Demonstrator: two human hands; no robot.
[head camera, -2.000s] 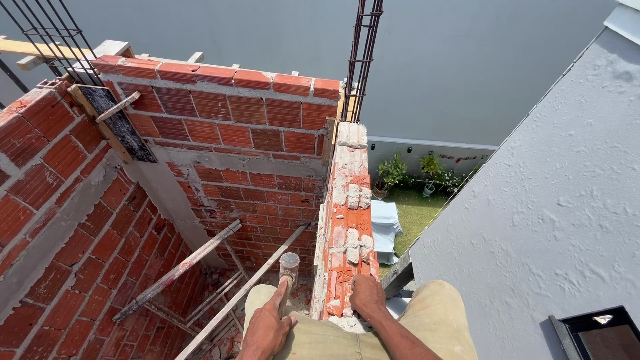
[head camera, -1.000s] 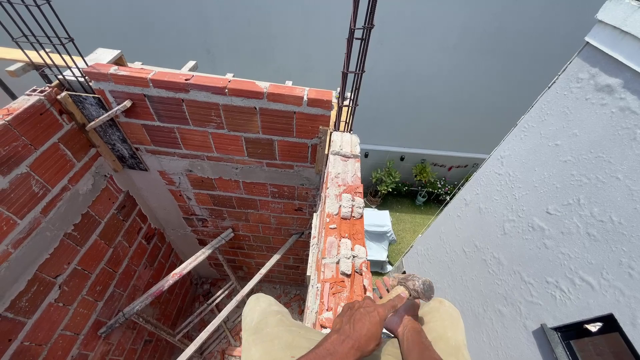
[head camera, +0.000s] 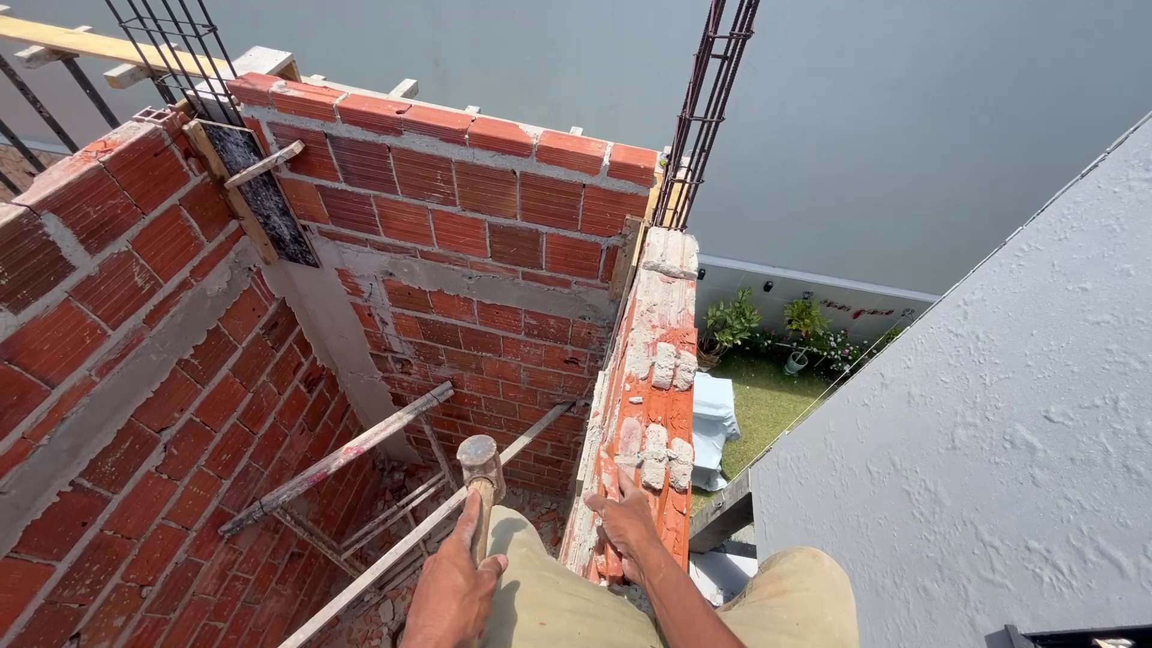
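My left hand (head camera: 454, 576) is closed around the wooden handle of a club hammer (head camera: 480, 459), its metal head up, beside my left knee. My right hand (head camera: 625, 526) touches the top of a narrow red hollow-brick wall (head camera: 670, 513) between my legs, thumb and forefinger apart; its palm side is hidden. Just beyond its fingers, lumps of grey mortar (head camera: 655, 454) stick to the brick. More mortar lumps (head camera: 675, 364) lie farther along the wall top.
Rebar (head camera: 706, 108) rises at the wall's far end. Brick walls (head camera: 486, 198) enclose a deep drop at left, crossed by wooden props (head camera: 337, 459). At right are a lower garden (head camera: 765, 396) and a rough white surface (head camera: 954, 387). Boards (head camera: 117, 45) lie at upper left.
The hammer has moved from the right side of the wall top back to the left, in my left hand. My right hand, beside the hammer a second ago, is now on the brick.
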